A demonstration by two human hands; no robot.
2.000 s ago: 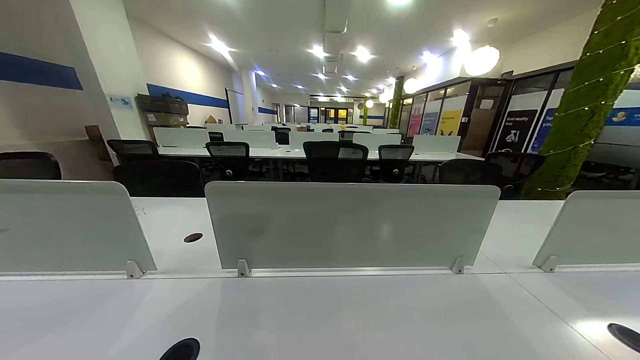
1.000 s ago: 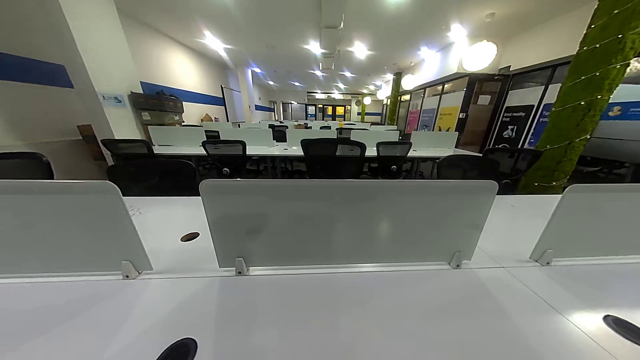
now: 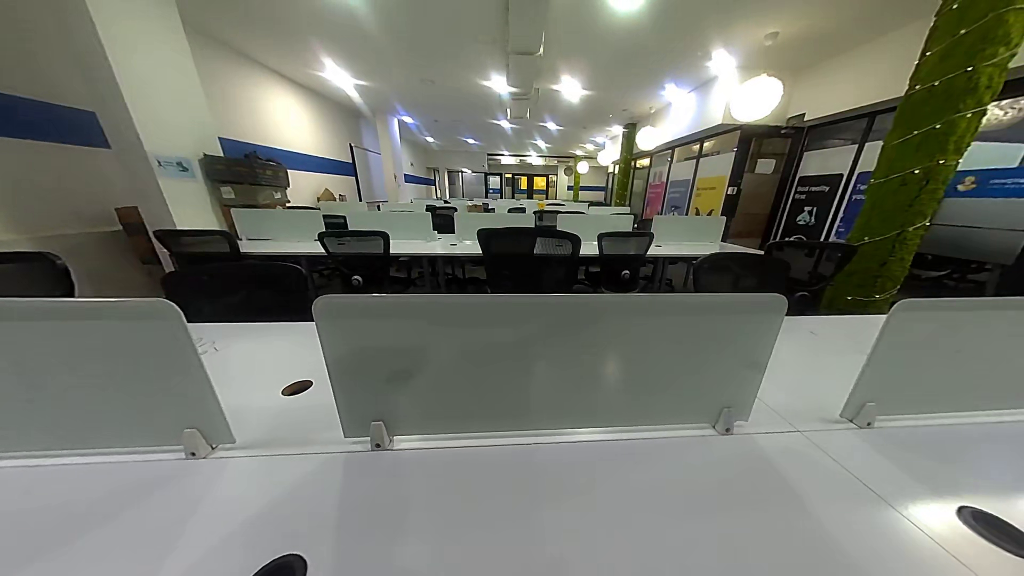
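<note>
Neither of my hands shows in the head view, so what they hold or touch is hidden. Directly in front lies a white desktop [image 3: 512, 504]. A frosted desk divider panel [image 3: 544, 364] stands upright across its middle, held by small clamps, one of them a left clamp [image 3: 379, 436]. A second divider [image 3: 96, 376] is at the left and a third divider [image 3: 952, 360] at the right. A black cable grommet [image 3: 284, 565] sits at the bottom edge, and another grommet [image 3: 992, 530] is at the far right. Beyond the panel is a round open cable hole [image 3: 297, 388].
Black mesh office chairs, one a centre chair [image 3: 528, 258], stand behind the dividers. Farther back are rows of white desks with low panels. A green moss-covered pillar [image 3: 920, 160] wound with string lights rises at the right. Stacked boxes [image 3: 246, 182] are by the left wall.
</note>
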